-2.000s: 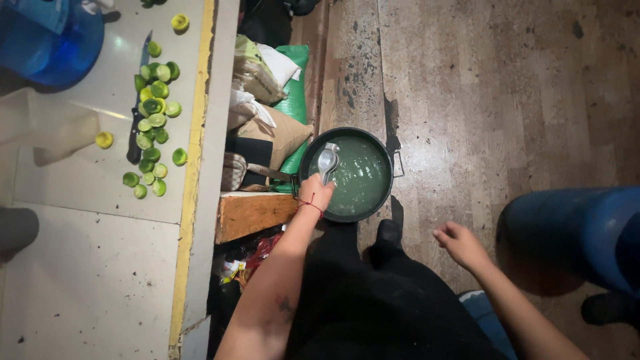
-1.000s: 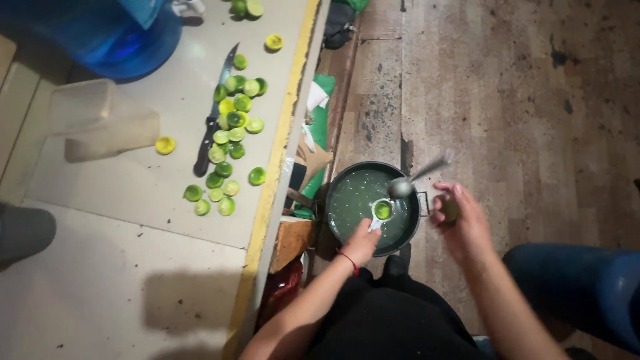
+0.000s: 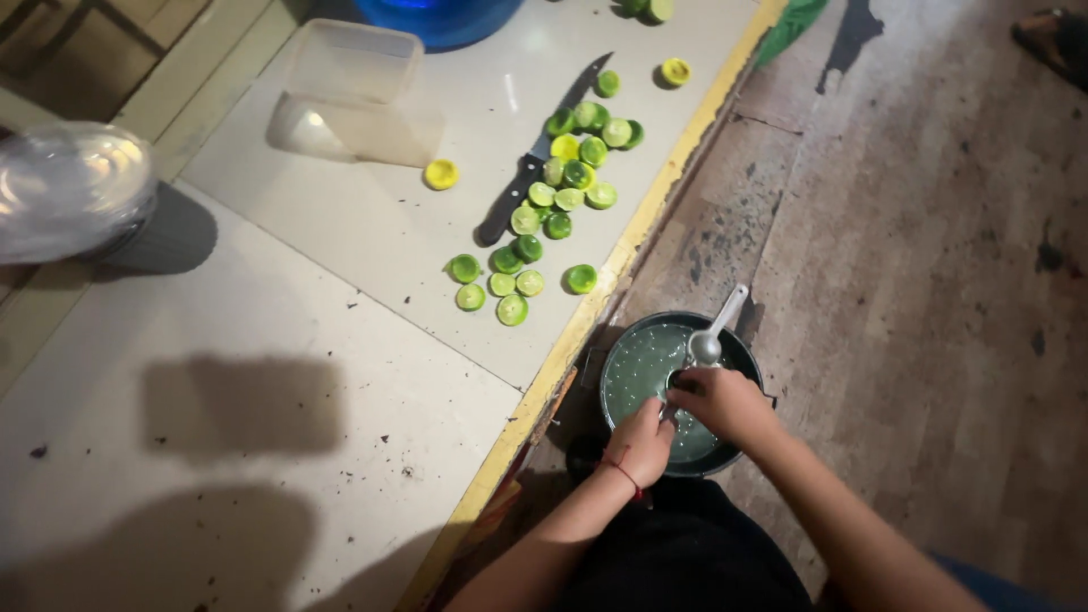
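Over a round dark pot of pale green liquid (image 3: 633, 374), my left hand (image 3: 642, 442) grips the handle of a metal citrus squeezer (image 3: 705, 347). The squeezer is hinged apart, one arm pointing up and away. My right hand (image 3: 722, 406) is at the squeezer's cup, its fingers pinched on something dark and small, mostly hidden, which I cannot name surely. On the counter to the left lie several cut lime halves (image 3: 512, 309) beside a knife with a black handle (image 3: 510, 200).
A clear plastic container (image 3: 357, 93) and a blue vessel (image 3: 442, 21) stand at the back of the counter (image 3: 408, 425). A grey container with a clear lid (image 3: 161, 229) is at the left. The counter's yellow edge (image 3: 629, 246) runs beside the pot. Green material (image 3: 790, 30) lies at the upper right.
My right hand has moved left from beside the pot to the squeezer. Two seconds ago the squeezer looked closed; one second ago it was apart with a lime half in it. The view has shifted toward the counter.
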